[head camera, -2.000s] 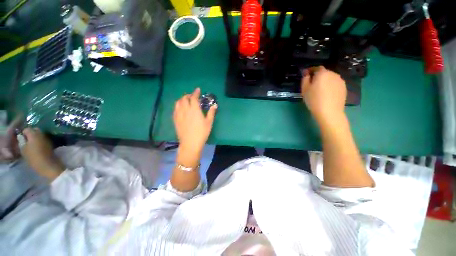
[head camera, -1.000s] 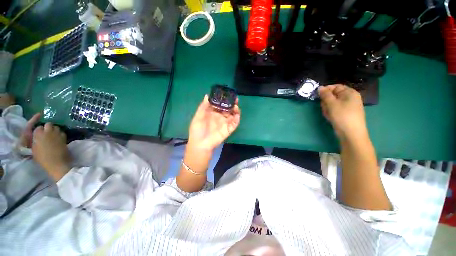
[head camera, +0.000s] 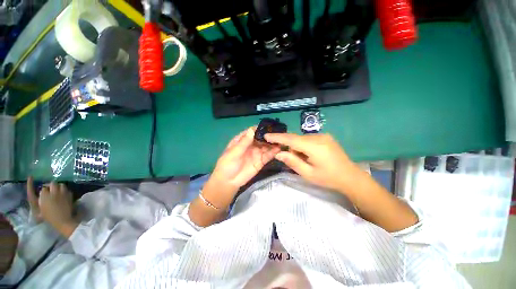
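A small black squarish module (head camera: 268, 128) is held up in front of me, just off the front of the fixture base. My left hand (head camera: 240, 158) holds it from below and the left. My right hand (head camera: 317, 160) touches it from the right with its fingertips; its thumb is near the module's lower edge. A second module with a light ring on its face (head camera: 311, 121) lies on the green mat, just in front of the fixture base. The black press fixture (head camera: 287, 104) has a pale label strip on its front edge.
Red clamp handles stand at left (head camera: 151, 57) and right (head camera: 396, 22). A cream tape roll (head camera: 175, 56) and dark tape dispenser (head camera: 115, 70) are at back left. A white tray (head camera: 461, 211) is at lower right. A neighbour's hand (head camera: 55, 208) is at far left.
My right hand has left the ringed module on the mat and moved left to the module in my left hand. The view has shifted right, and a red handle now shows left of the fixture.
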